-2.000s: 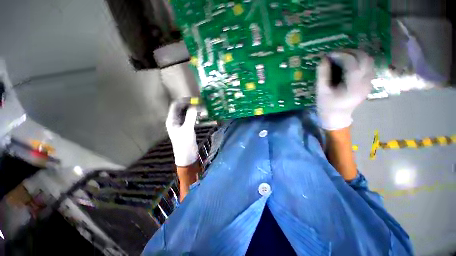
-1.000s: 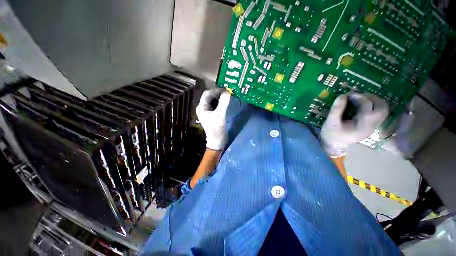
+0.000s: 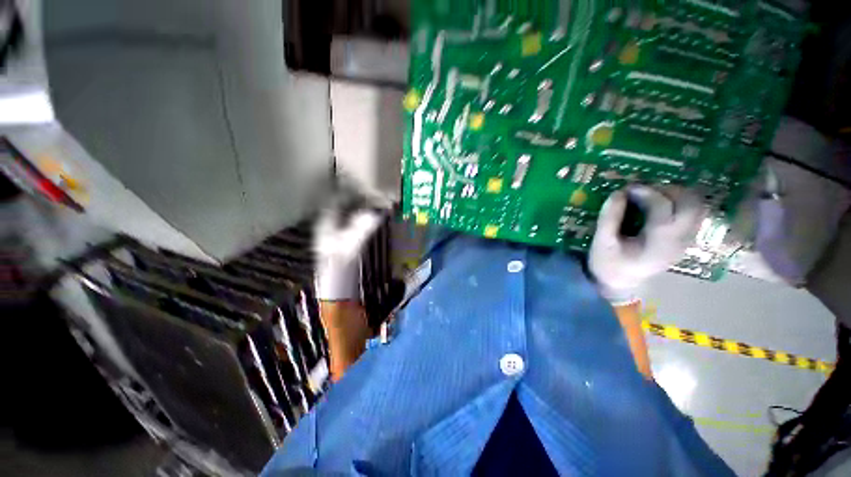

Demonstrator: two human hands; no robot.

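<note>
The large green circuit board (image 3: 541,102) lies in front of me with its soldered side up, its top cut off by the picture's edge. Several small yellow tape squares (image 3: 495,185) are on it, one at its lower left corner (image 3: 422,218). My gloved left hand (image 3: 345,242) is blurred and off the board, left of that corner; its fingers are not clear. My gloved right hand (image 3: 646,233) is at the board's lower right part, fingers curled with darkened tips; whether it holds anything is hidden.
A dark slotted rack (image 3: 196,326) stands at the lower left beside a grey machine panel (image 3: 159,121). A whitish-lilac bottle (image 3: 782,224) is right of the board, blurred. Yellow-black tape (image 3: 737,347) marks the floor at the right.
My left hand first carried a yellow square on its fingertip, then touched the board's lower left corner, and now is away to the left. My right hand stays by the board's lower right part.
</note>
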